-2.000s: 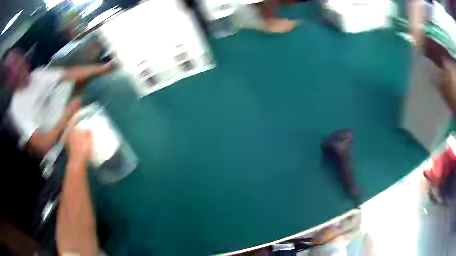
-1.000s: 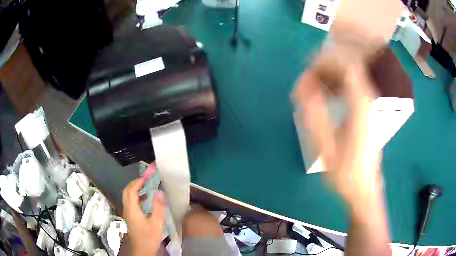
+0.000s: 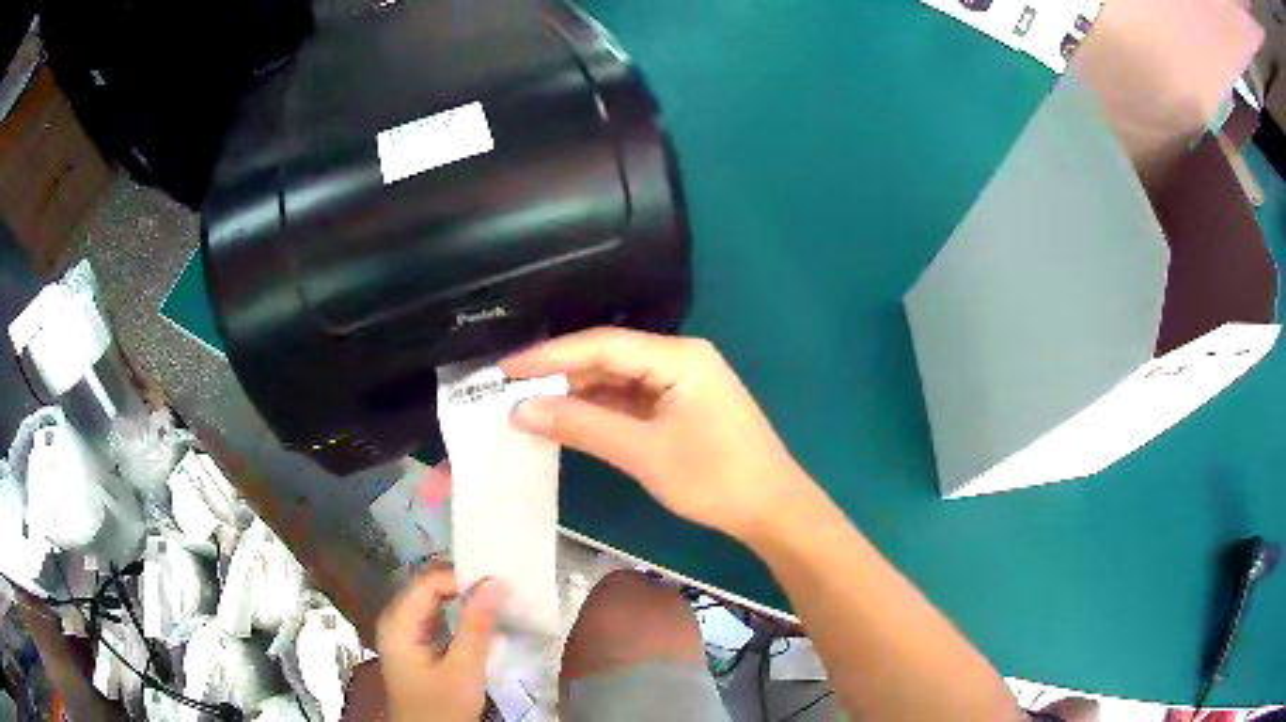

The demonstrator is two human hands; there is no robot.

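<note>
The black label printer stands at the left of the table, with a white label strip hanging from its front. My left hand holds the strip low down between thumb and fingers. My right hand is at the printer's slot, thumb and fingers pinching a barcode label at the top of the strip. Whether the label is fully free of the strip cannot be told. A white retail box with open flaps and brown inside stands on the right.
The black barcode scanner lies near the green table's right front edge. A carton of bagged white units is on the floor at lower left. Another printed box is at the top right. Cables lie below the table edge.
My right hand has moved from the retail box to the label at the printer's front. My left hand stays low on the strip. The view is closer to the printer.
</note>
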